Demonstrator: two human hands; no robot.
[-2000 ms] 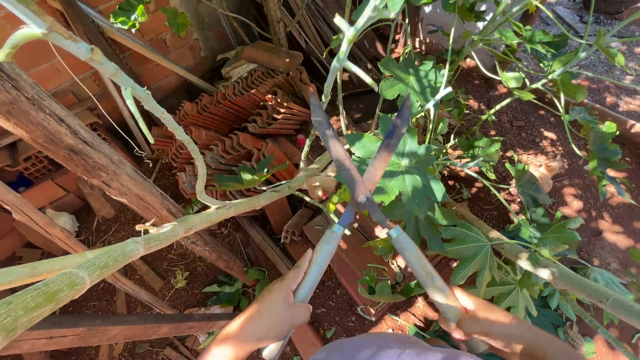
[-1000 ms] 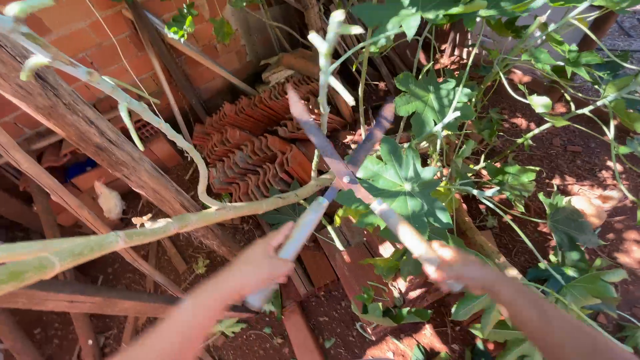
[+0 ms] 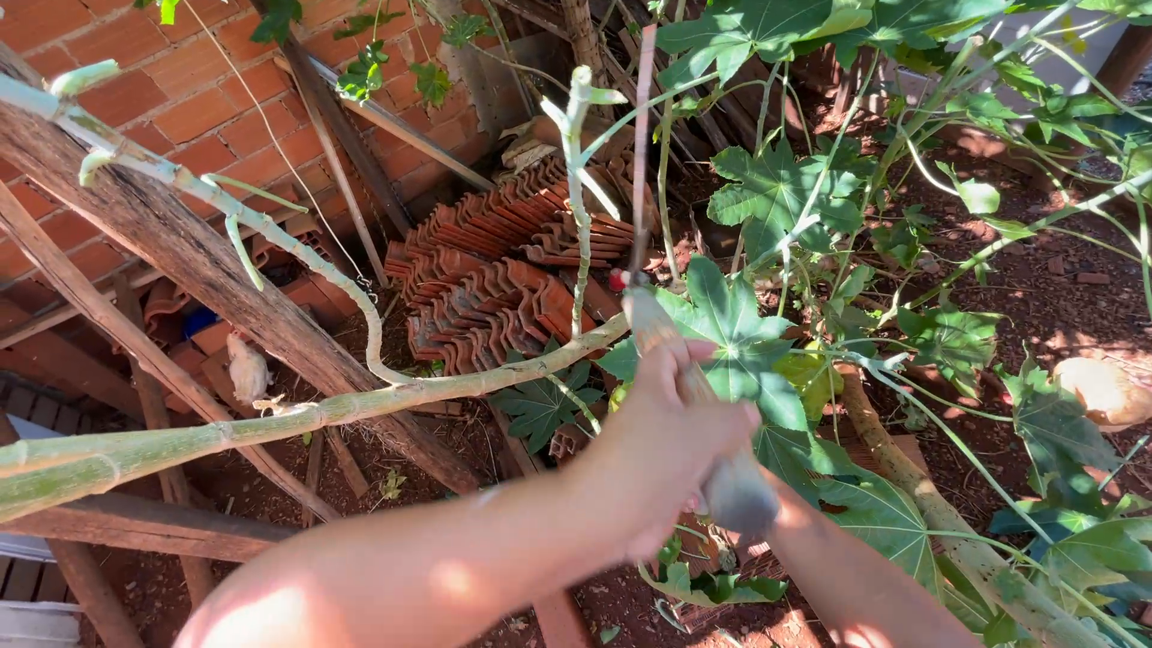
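My left hand (image 3: pixel 661 432) grips a worn grey handle of the hedge shears (image 3: pixel 688 387), which are seen nearly edge-on at the centre. Their rusty blade (image 3: pixel 643 153) points up, beside a cut upright green shoot (image 3: pixel 578 198). Behind the left hand and wrist, my right hand (image 3: pixel 697 508) is mostly hidden; how it holds the other handle cannot be made out. A thick green branch (image 3: pixel 342 409) runs from the left edge to just left of the shears' pivot. Large lobed green leaves (image 3: pixel 733 333) lie right of the handles.
Stacked clay roof tiles (image 3: pixel 486 297) lie beyond the branch, near a brick wall (image 3: pixel 189 108). Wooden beams (image 3: pixel 243 306) slant across the left side, with a pale chicken (image 3: pixel 247 369) near them. Another thick stem (image 3: pixel 972 558) crosses the lower right, over reddish soil.
The shears' blades and handles, spread in a cross before, now line up almost edge-on. My hands have come together at the centre, the left arm crossing in front of the right.
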